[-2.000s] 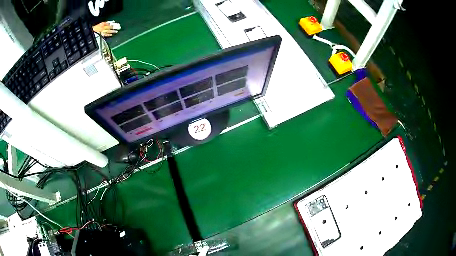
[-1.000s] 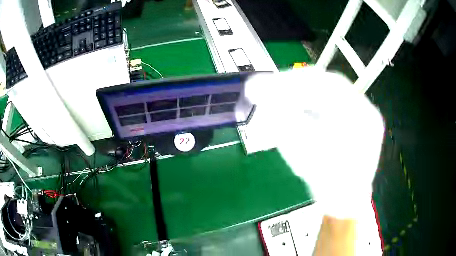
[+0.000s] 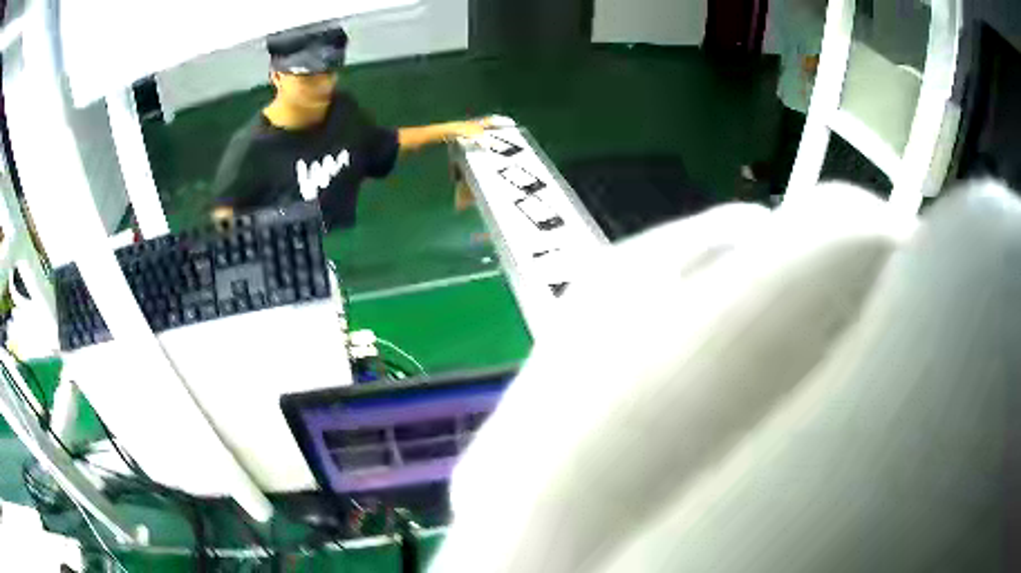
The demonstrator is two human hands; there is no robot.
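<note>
My right hand (image 3: pixel 739 392), in a white glove, is very close to the camera. It is blurred, cut off by the edge and covers the lower right; its fingers cannot be made out, nor whether it holds anything. My left hand is not in view. Behind the glove, a long white platform (image 3: pixel 504 213) carries several thin dark phone-size frames (image 3: pixel 533 208) in a row. Its near end is hidden by the glove. The monitor (image 3: pixel 392 442) with dark image tiles shows at the lower middle, its right part covered by the glove.
A person (image 3: pixel 302 151) in a black T-shirt and dark cap stands behind, one hand at the platform's far end. A black keyboard (image 3: pixel 207 274) lies on a white cabinet (image 3: pixel 235 392) at left. White posts (image 3: pixel 823 106) stand at upper right. Dark cables hang at lower left.
The view has tilted up, bringing in the person. My right hand, absent two seconds ago, rose over the tray and now fills the lower right. The red-edged tray has left view.
</note>
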